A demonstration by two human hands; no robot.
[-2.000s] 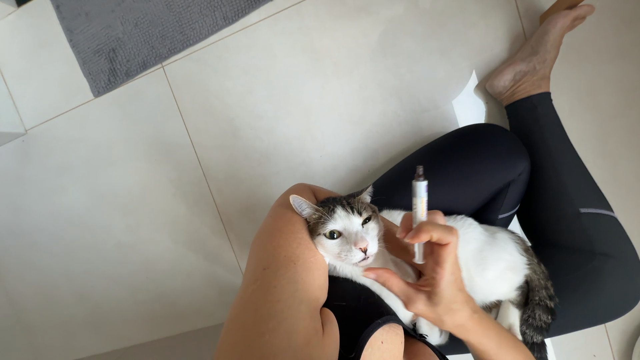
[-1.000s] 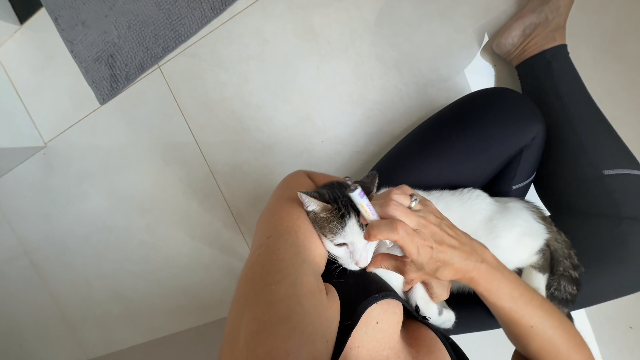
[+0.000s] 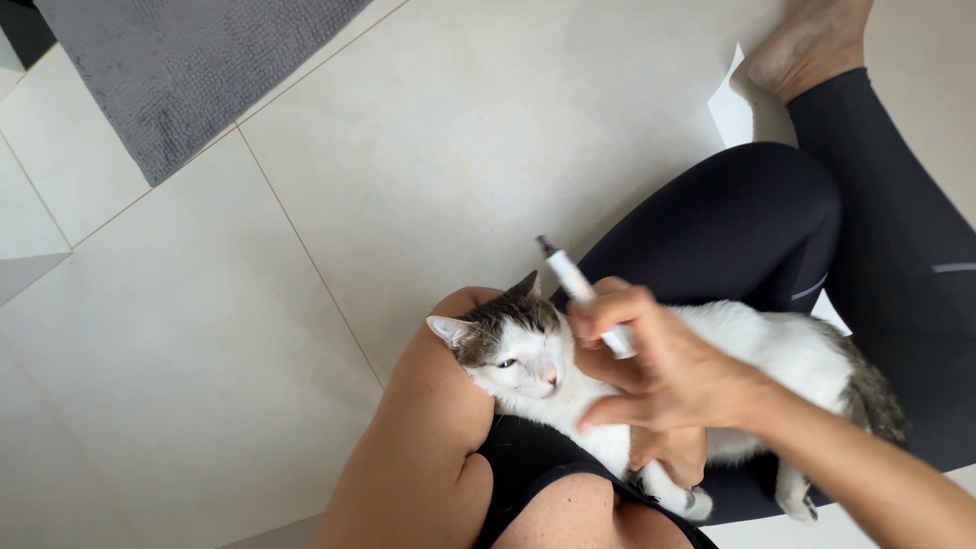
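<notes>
A white cat with brown tabby patches (image 3: 732, 335) lies across the lap, its head against the bent left arm. My right hand (image 3: 656, 358) is above the cat's neck and chest, with a small syringe (image 3: 572, 278) held between its fingers and the thumb spread apart. The syringe's dark tip points up and left, past the cat's ear, and is not touching the cat. Below it, my left hand (image 3: 671, 454) comes from under the cat and is closed around a front leg near the chest; the cat's body and my right hand hide part of it. One of the cat's eyes is nearly closed.
Crossed legs in black leggings (image 3: 724, 221) border the cat at the right, with a bare foot (image 3: 808, 53) at the top right. White paper (image 3: 732, 110) lies by the foot. A grey textured mat (image 3: 191, 69) is at the upper left on the pale tiled floor (image 3: 175, 366).
One second ago my right hand was at the cat's face with the syringe against its head. It has moved back from the face, and the syringe now stands clear of the head.
</notes>
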